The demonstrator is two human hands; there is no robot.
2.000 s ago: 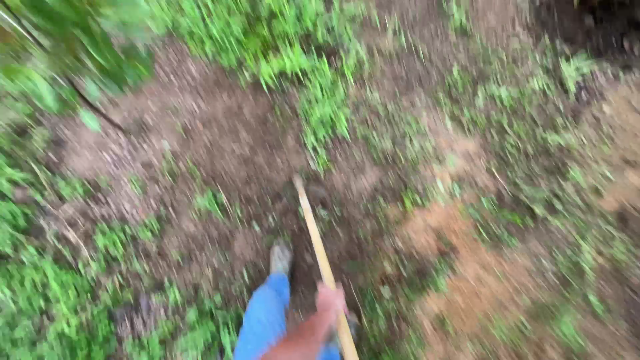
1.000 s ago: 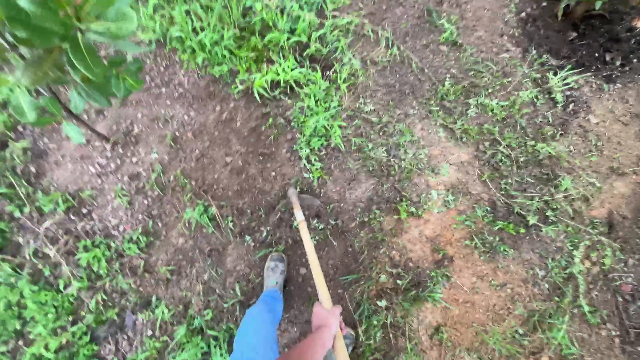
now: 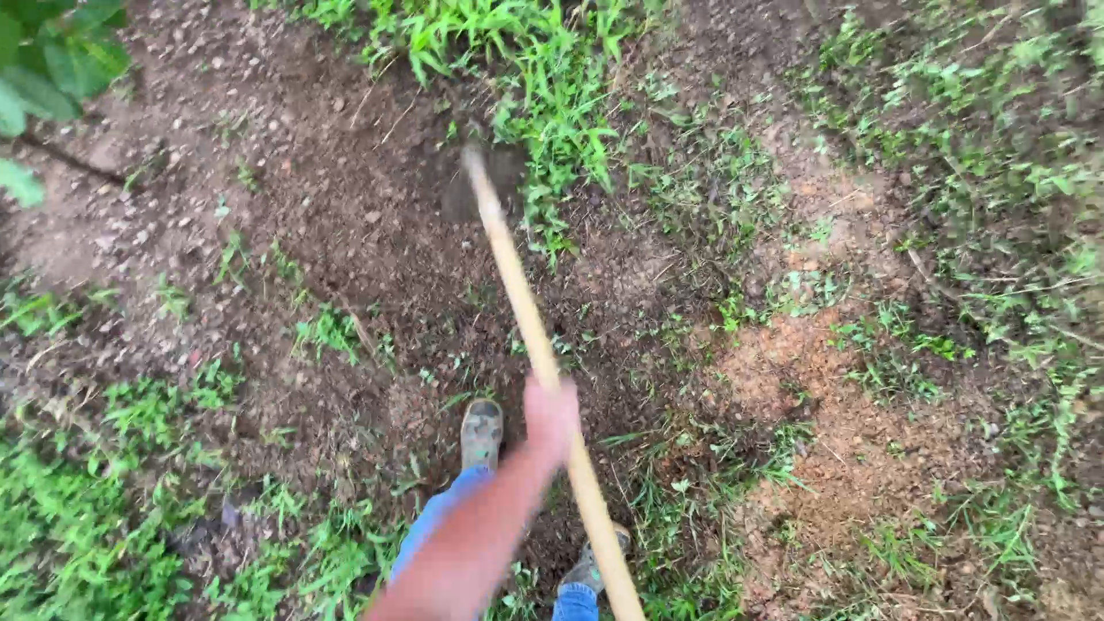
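My left hand is closed around the long pale wooden handle of a hoe, with the forearm reaching up from the bottom edge. The handle slants from the bottom, right of my left boot, up to the hoe's dark, blurred blade. That blade is low over or on the brown soil, just left of a clump of green grass; whether it touches the ground I cannot tell. The handle's lower end runs out of the frame. My right hand is out of view.
My two boots stand on the soil below the blade, one on either side of the blurred forearm and handle. A leafy branch hangs at the upper left. Low weeds grow at the lower left, and cut-looking greenery lies at the right.
Since a second ago, the hoe's blade has moved forward from my boots to beside the grass clump. My left arm reaches farther out, still gripping the handle.
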